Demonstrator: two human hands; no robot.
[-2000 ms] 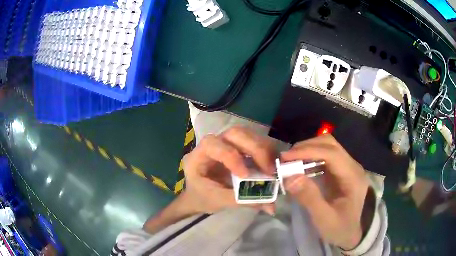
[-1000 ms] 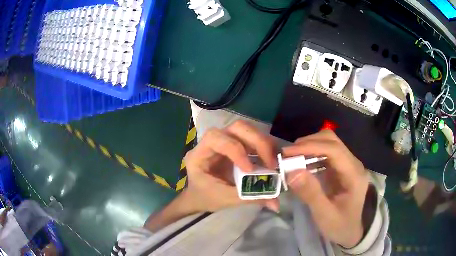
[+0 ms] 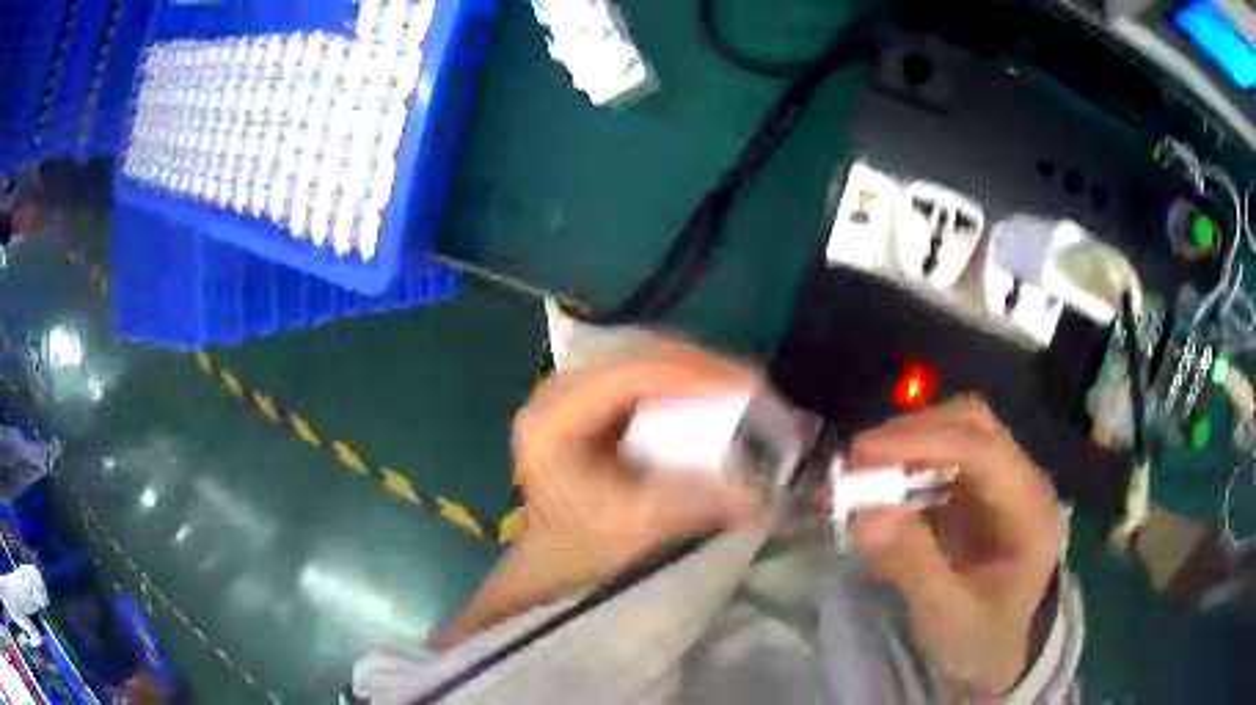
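My left hand point(image 3: 620, 461) holds a white charger housing point(image 3: 689, 438), blurred, with its dark open end turned toward the right. My right hand point(image 3: 964, 517) holds a white plug-end cover point(image 3: 879, 488) by its middle, its two metal pins pointing right. The housing and the cover are apart, with a narrow gap between them where something dark and blurred shows. Both hands are above my lap, in front of the bench's edge.
A blue tray point(image 3: 412, 179) of white chargers is at the left on stacked blue trays. A row of chargers point(image 3: 595, 53) lies on the green mat. A black fixture with a white socket strip point(image 3: 939, 234), a red light and wires is at the right. A black cord crosses the mat.
The hands have moved a little apart. The housing's open end, which faced the camera with a green board inside, has turned to the right. The whole view has shifted slightly.
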